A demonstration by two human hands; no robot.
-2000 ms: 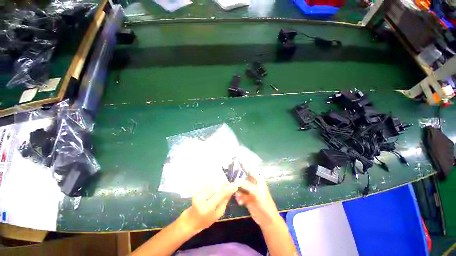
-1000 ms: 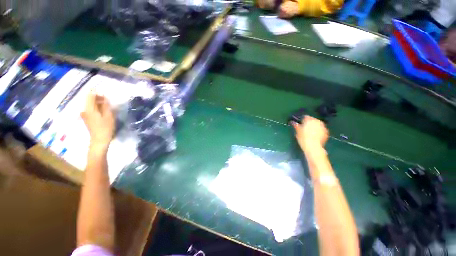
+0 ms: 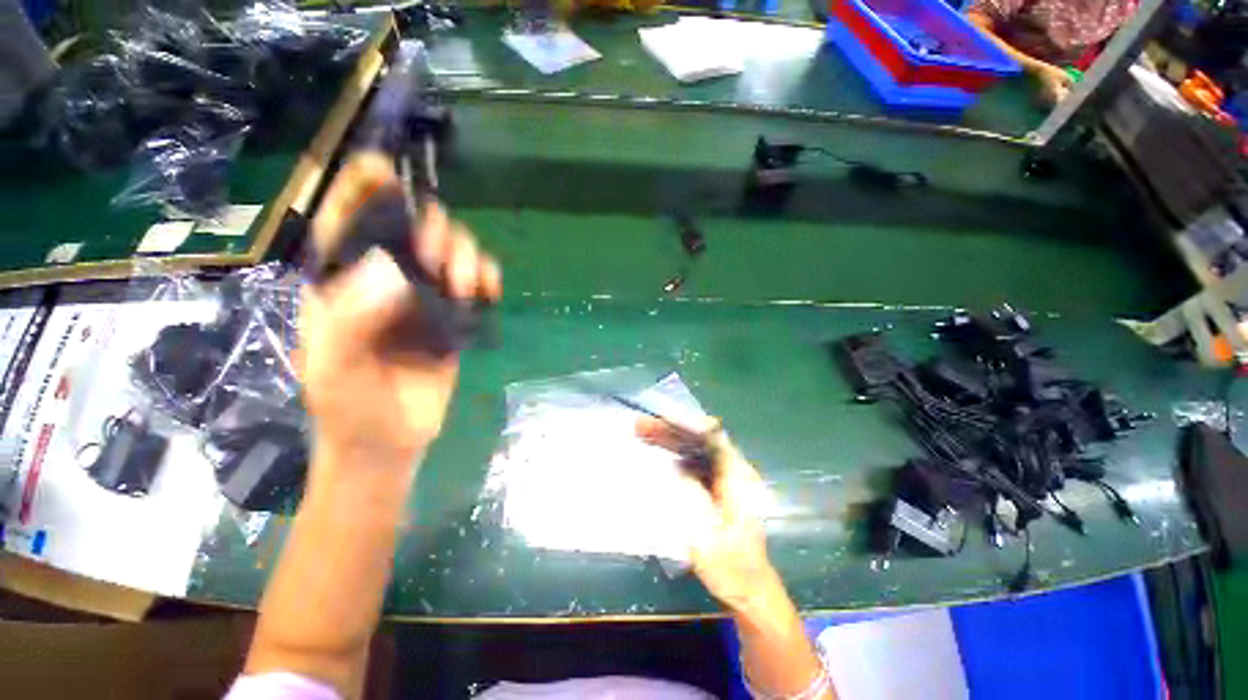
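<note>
My left hand (image 3: 383, 328) is raised above the bench at centre left, blurred, and holds a black power adapter (image 3: 367, 235) with its cord. My right hand (image 3: 719, 506) is over the right edge of the white bag stack and holds a small black adapter (image 3: 695, 454); a thin dark cord end sticks out to its upper left. The stack of clear bags (image 3: 582, 479) lies flat on the green bench, bright white with a clear rim.
A heap of corded adapters (image 3: 1006, 424) lies at right. Bagged adapters (image 3: 260, 438) and an unbagged one (image 3: 130, 451) lie at left on printed white sheets. Adapters sit on the belt (image 3: 575, 246). A blue bin (image 3: 1061, 643) is below right. A person (image 3: 1054, 30) is across the bench.
The view has swung right. My left hand has left the printed sheets and rises with an adapter. My right hand has come back from the belt to the bag stack with an adapter.
</note>
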